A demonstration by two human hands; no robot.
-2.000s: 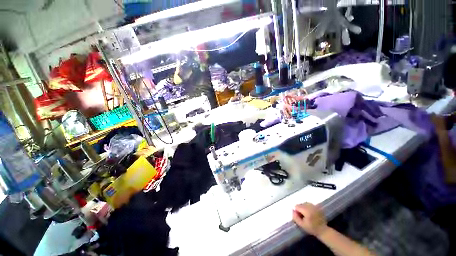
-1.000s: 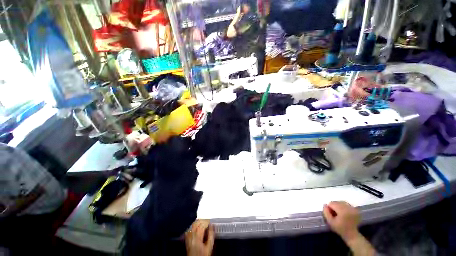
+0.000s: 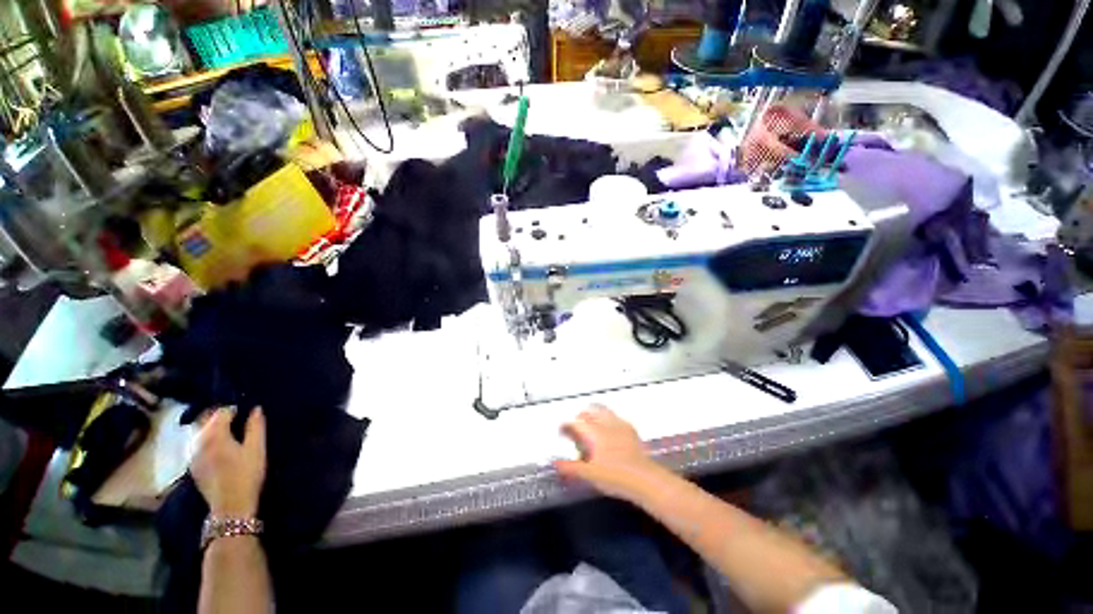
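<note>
A heap of black cloth point(image 3: 270, 348) hangs over the table's left front edge, left of the white sewing machine point(image 3: 683, 282). My left hand point(image 3: 228, 462) lies on this cloth, thumb and fingers apart; whether it grips any cloth cannot be told. My right hand point(image 3: 611, 453) is bare and empty, fingers spread, over the front edge of the white table point(image 3: 420, 444), just below the machine bed. More black cloth point(image 3: 420, 240) lies behind and left of the machine head. The needle area point(image 3: 521, 318) has no cloth under it that I can see.
Black-handled scissors point(image 3: 653, 321) rest against the machine body. A slim black tool point(image 3: 759, 381) lies right of the bed. A green stick point(image 3: 515, 144) stands at the head's left end. Purple cloth point(image 3: 917, 228) lies behind right. A yellow box point(image 3: 258, 226) sits among clutter at left.
My left hand has moved from the table's front edge left onto the black cloth. My right hand has moved left along the edge and its fingers have spread. The view has tilted down.
</note>
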